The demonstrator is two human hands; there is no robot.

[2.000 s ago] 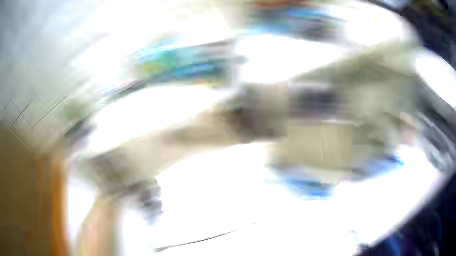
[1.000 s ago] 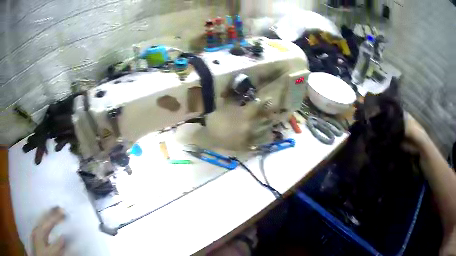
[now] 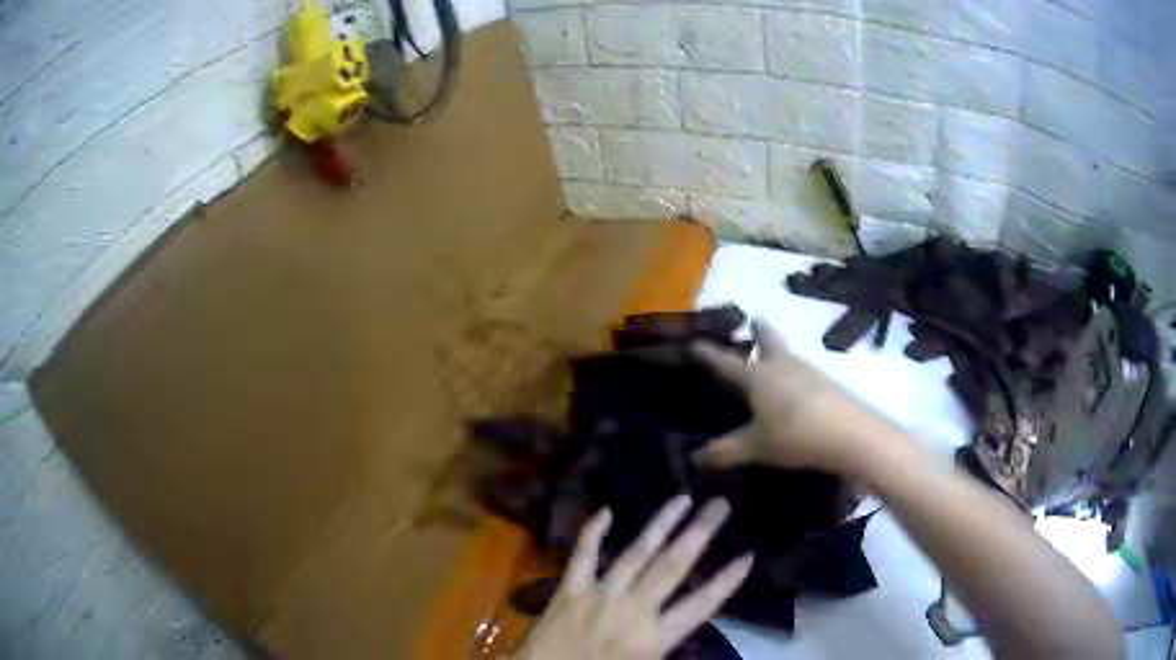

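Observation:
A loose heap of dark fabric pieces (image 3: 645,426) lies on the left end of the white table, over its orange edge and partly on the cardboard. My left hand (image 3: 626,600) lies on the near side of the heap with its fingers spread. My right hand (image 3: 787,406) is over the upper right of the heap, thumb and fingers apart, a little blurred; whether it pinches a piece cannot be told. Narrow sewn strips (image 3: 948,290) are heaped at the right by the wall, beside the sewing machine head (image 3: 1096,400), which is partly in view.
Brown cardboard (image 3: 323,387) stands and lies along the left. A yellow object (image 3: 319,77) with a red part and a dark cable are at the upper left. A screwdriver (image 3: 838,200) leans by the white brick wall (image 3: 696,103). The orange table edge (image 3: 671,264) borders the cardboard.
The view has swung left from the machine and blue bin to the cardboard. The dark pieces held up over the bin at the right now lie heaped on the table's left end, both hands at them.

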